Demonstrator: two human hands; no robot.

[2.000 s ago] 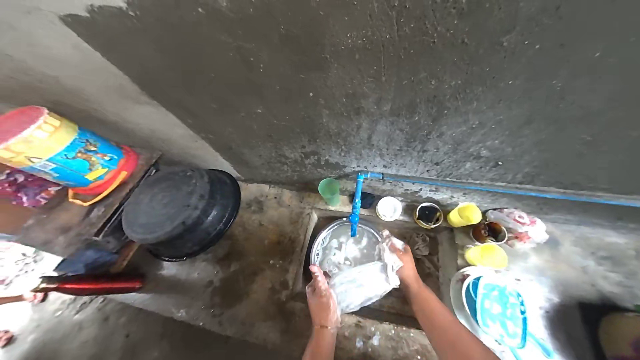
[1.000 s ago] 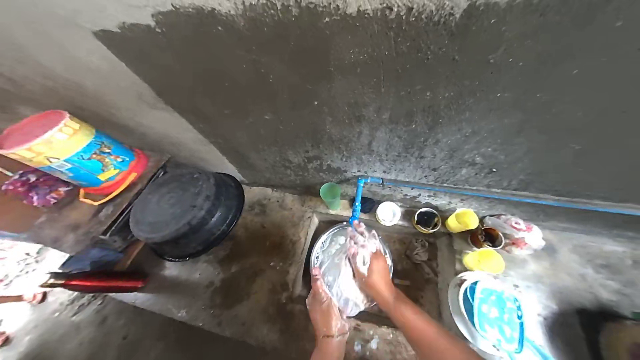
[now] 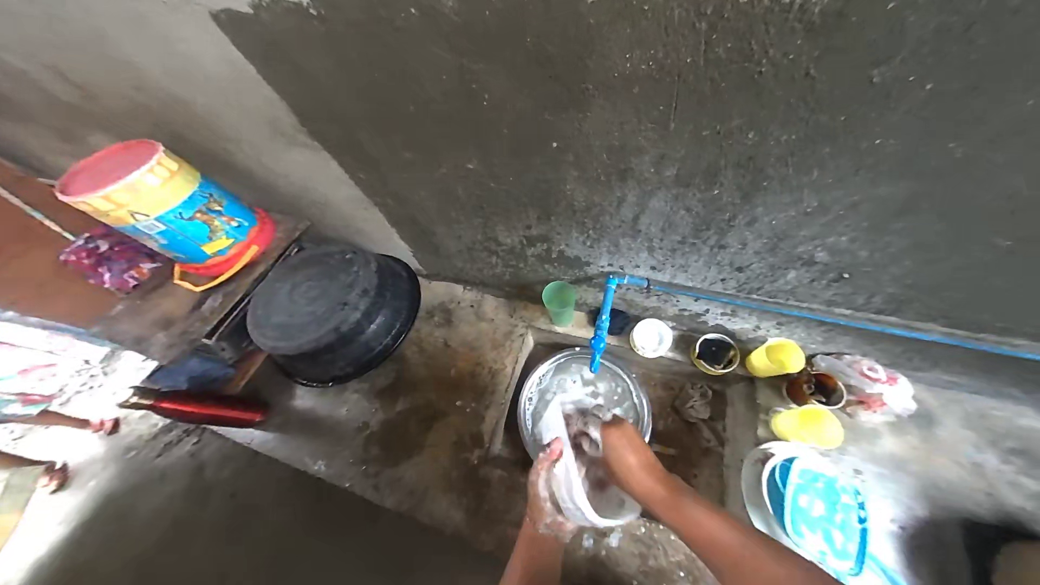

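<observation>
My left hand, wet with suds, grips the left side of a white plastic container that is tilted on its side. Inside the container's opening is my right hand, its fingers largely hidden among suds; whether it holds anything cannot be told. Both are over the near part of a round metal basin of soapy water, which sits in a sunken concrete sink. A blue tap on a blue pipe hangs over the basin's far edge.
Along the wall stand a green cup, a white lid and yellow cups. At right is a white tub with a blue item. Left are a black basin, a colourful bucket and another person's feet.
The white container has turned, so that its opening shows at the lower right. My right hand has moved down from near the tap into the opening.
</observation>
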